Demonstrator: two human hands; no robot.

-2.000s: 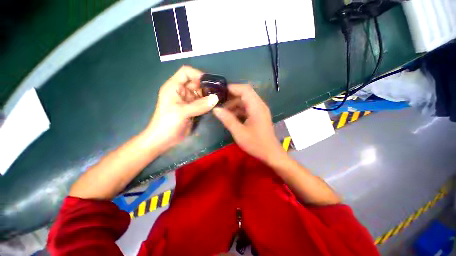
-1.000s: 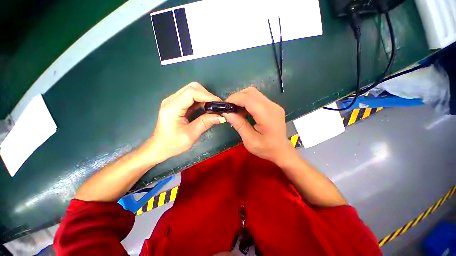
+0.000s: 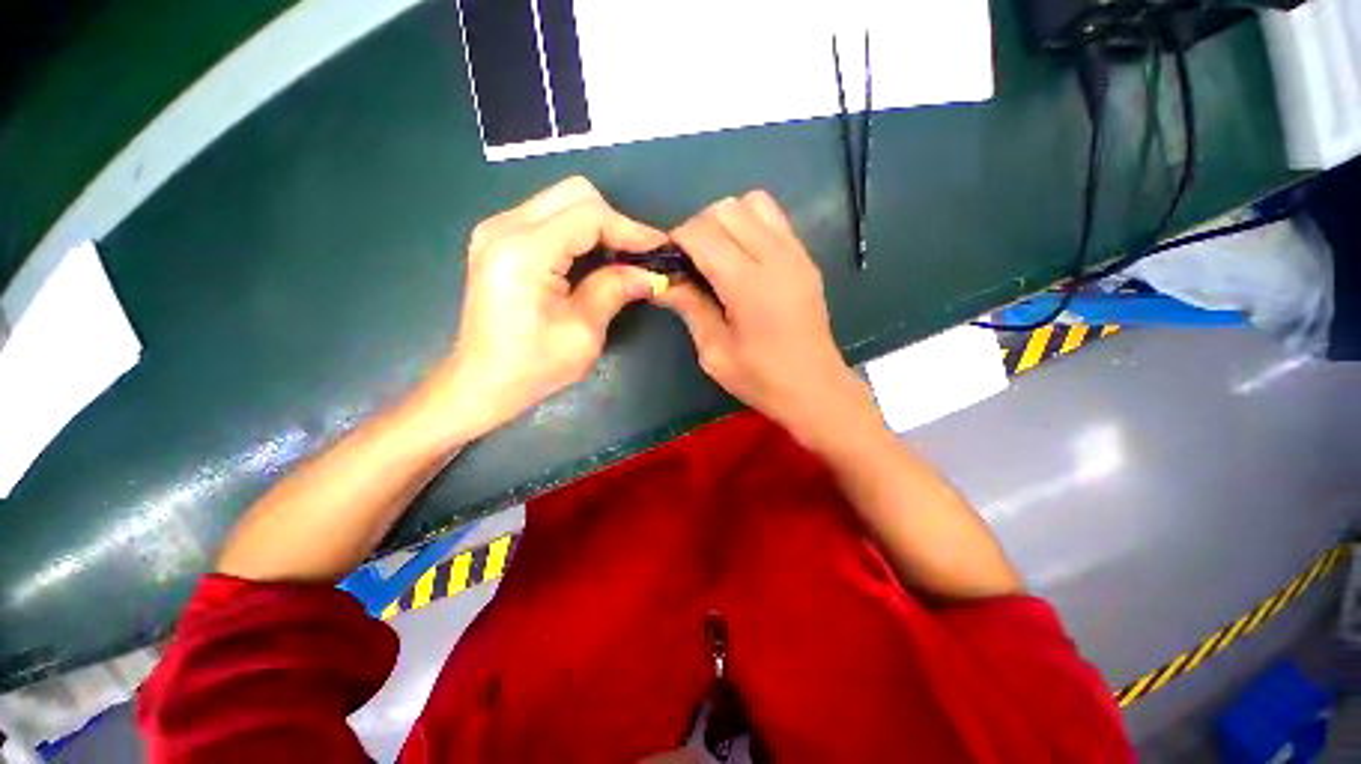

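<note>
A small black glossy device housing (image 3: 651, 261) is held edge-on between both hands, above the green bench. My left hand (image 3: 545, 299) pinches its left end between thumb and fingers. My right hand (image 3: 754, 299) grips its right end. The fingers cover much of it, so I cannot tell whether its shell is fully closed. Thin dark tweezers (image 3: 855, 164) lie beyond my right hand, their spread prongs over a white backing sheet (image 3: 717, 67) with black rectangles at its left end.
A dark box (image 3: 1134, 21) with black cables (image 3: 1088, 164) stands at the upper right. White paper (image 3: 67, 366) lies at the left bench edge. A pale curved rail (image 3: 209, 127) borders the green bench (image 3: 299, 254). Another white sheet (image 3: 940, 376) shows beyond the near bench edge.
The housing has turned from showing its broad glossy face to edge-on, and the fingers now cover more of it. My right hand has closed in around its right end. The view has shifted slightly.
</note>
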